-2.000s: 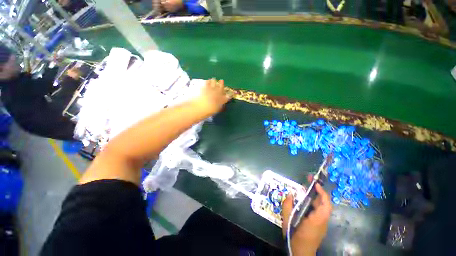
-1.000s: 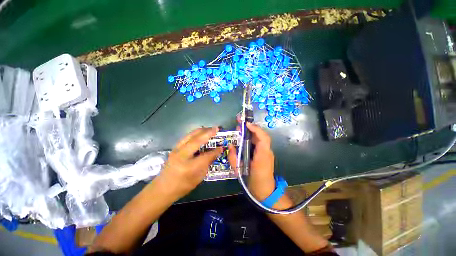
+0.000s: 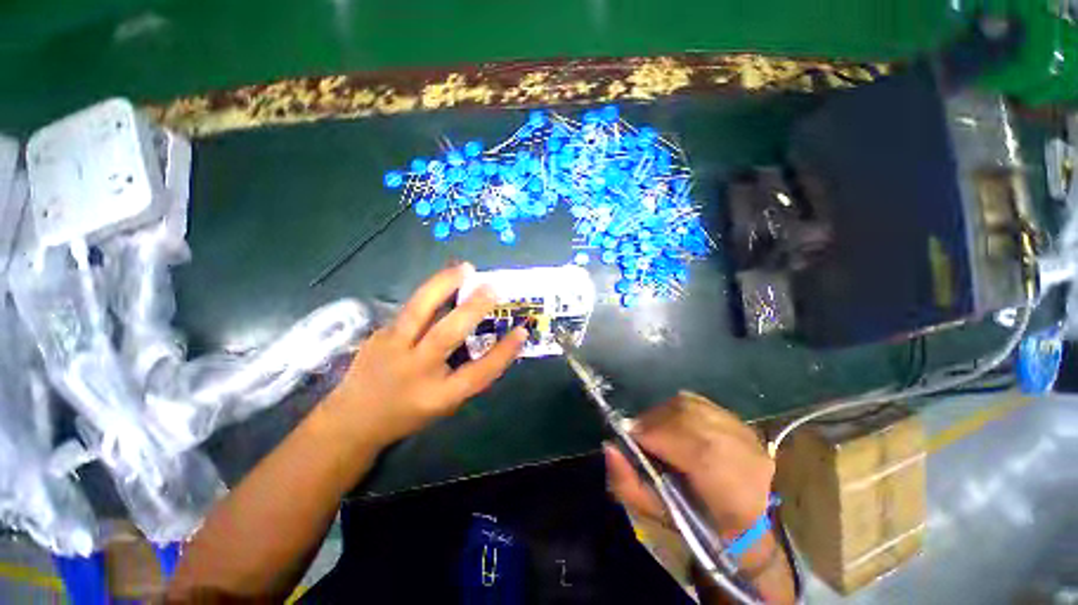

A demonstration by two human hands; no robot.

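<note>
A white socket unit with its circuit board showing lies on the dark green bench in front of me. My left hand holds its left side, with fingertips at the board. My right hand grips a soldering iron; its tip is at the right part of the board. A white cable runs back from the iron. A pile of blue disc components with long wire legs lies just beyond the unit.
White socket units and bagged cords lie at the left. A thin dark rod lies left of the pile. A dark iron stand and dark box stand at the right. The belt's chipped edge runs behind. A carton is below.
My right hand has moved right and lowered, turning the iron so its tip meets the board. The socket unit now shows more plainly. My left hand stays at its left side.
</note>
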